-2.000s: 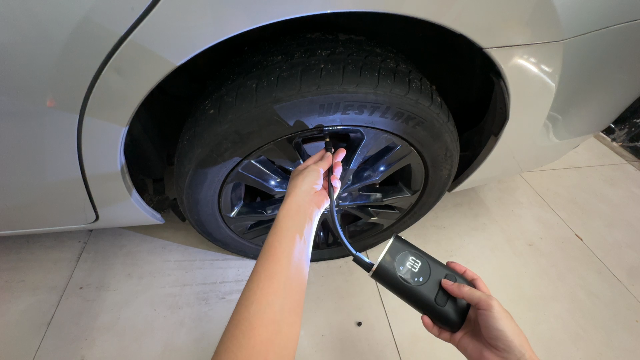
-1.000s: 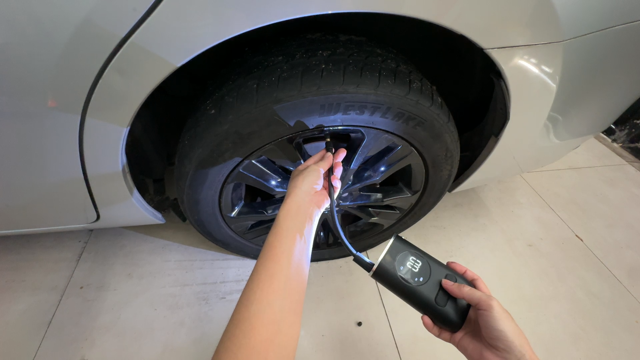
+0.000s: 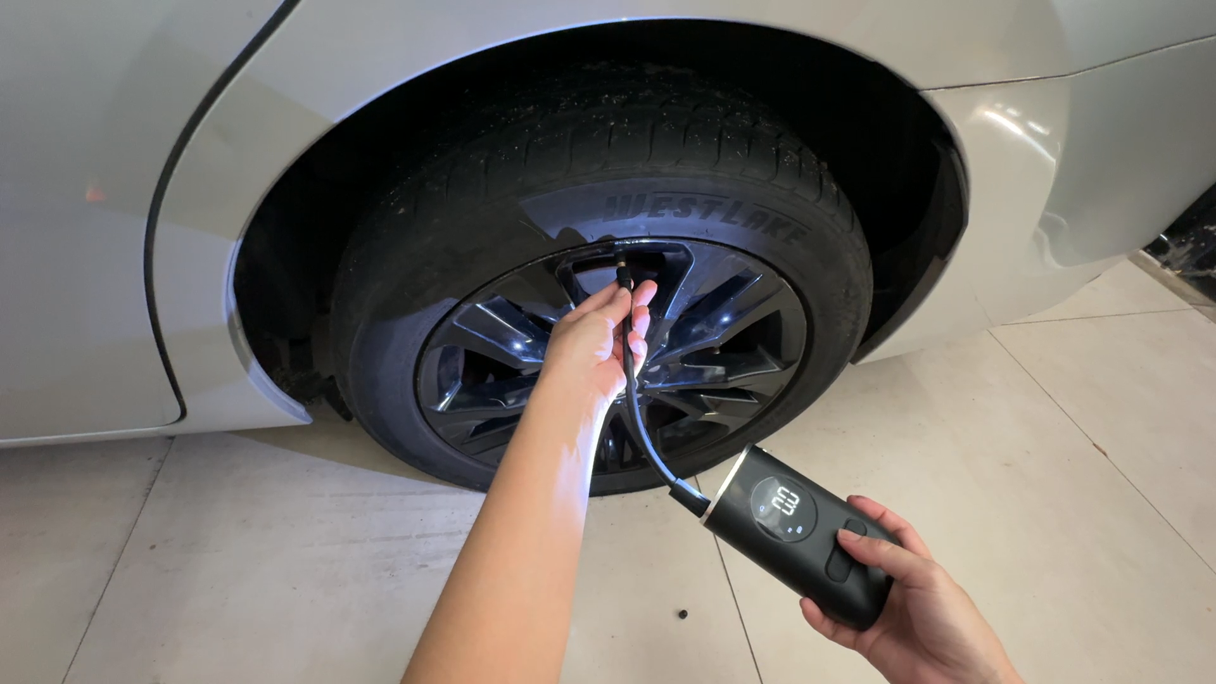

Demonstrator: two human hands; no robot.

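With its fingertips, my left hand (image 3: 600, 332) grips the black end fitting (image 3: 624, 275) of an air hose, at the tire valve near the top of the rim. The black hose (image 3: 642, 432) curves down from there to a handheld tire inflator (image 3: 803, 537), black with a silver-edged end and a lit digital display. My right hand (image 3: 912, 589) holds the inflator by its lower end, the thumb on its buttons. Behind my left hand are the dark alloy wheel (image 3: 722, 323) and its black tire (image 3: 760, 199). The exact joint at the valve is too small to tell.
A light-coloured car body (image 3: 85, 237) surrounds the wheel arch, with a door seam on the left. Below is a pale tiled floor (image 3: 313, 570). A small black cap-like piece (image 3: 682, 615) lies on it, left of the inflator. A dark object (image 3: 1192, 242) stands at the right edge.
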